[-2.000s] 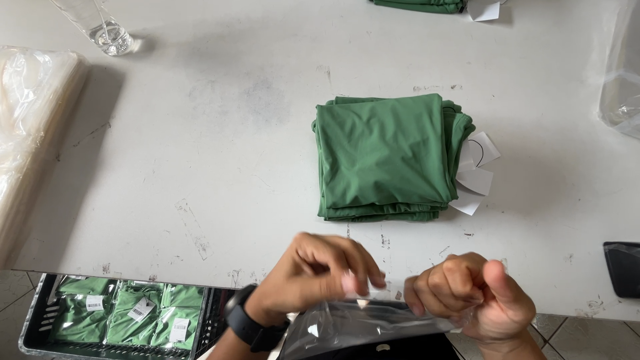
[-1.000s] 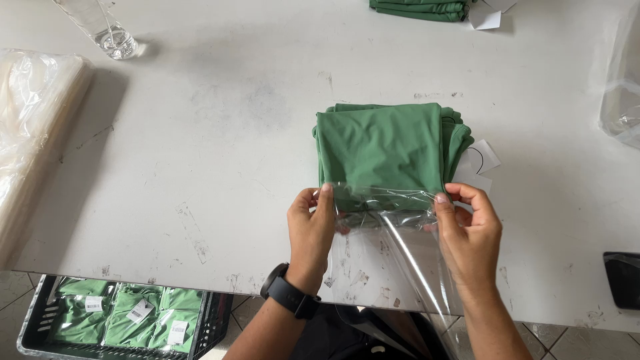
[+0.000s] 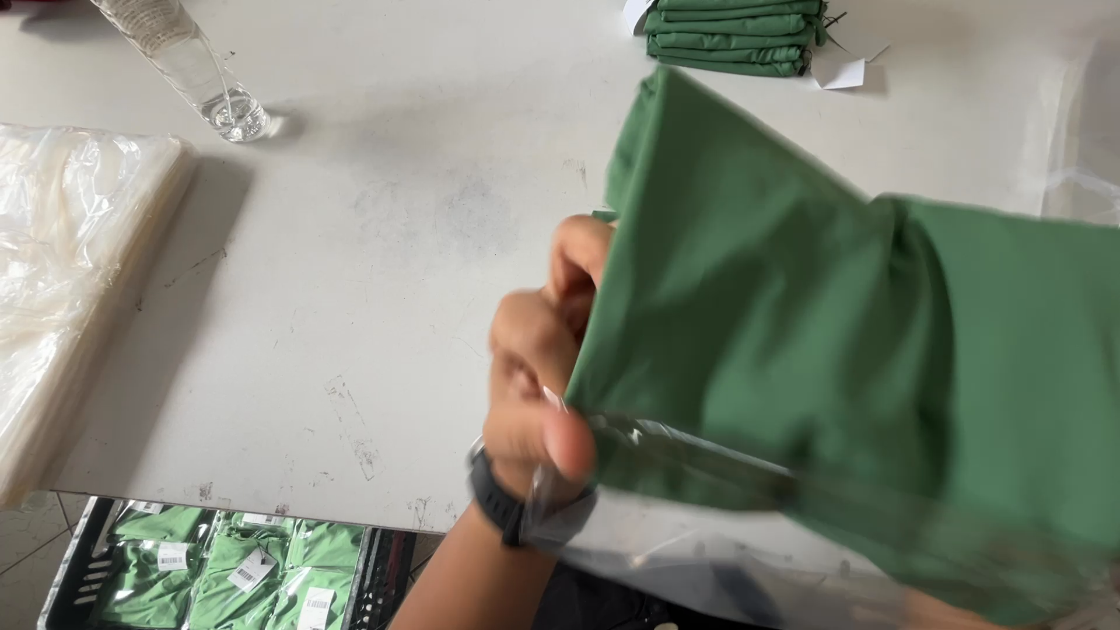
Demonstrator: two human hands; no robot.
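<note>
A folded green fabric garment [image 3: 770,332] is raised above the table, close to the camera, its lower part inside a clear plastic bag [image 3: 691,542]. My left hand [image 3: 542,367], with a black watch at the wrist, grips the garment's left edge and the bag's opening. Only a blurred bit of my right hand [image 3: 949,608] shows at the bottom right, below the bag; its fingers are hidden behind fabric and plastic.
A pile of clear plastic bags [image 3: 61,289] lies at the left. A clear bottle [image 3: 206,79] stands at the top left. Folded green garments with white tags [image 3: 731,35] are stacked at the top. Below the table edge, a black crate [image 3: 74,569] holds bagged green garments. Clear plastic [image 3: 1081,131] is at the right.
The green garment, lying on the table a second ago with the bag's mouth at its near edge, is now lifted and partly inside the bag.
</note>
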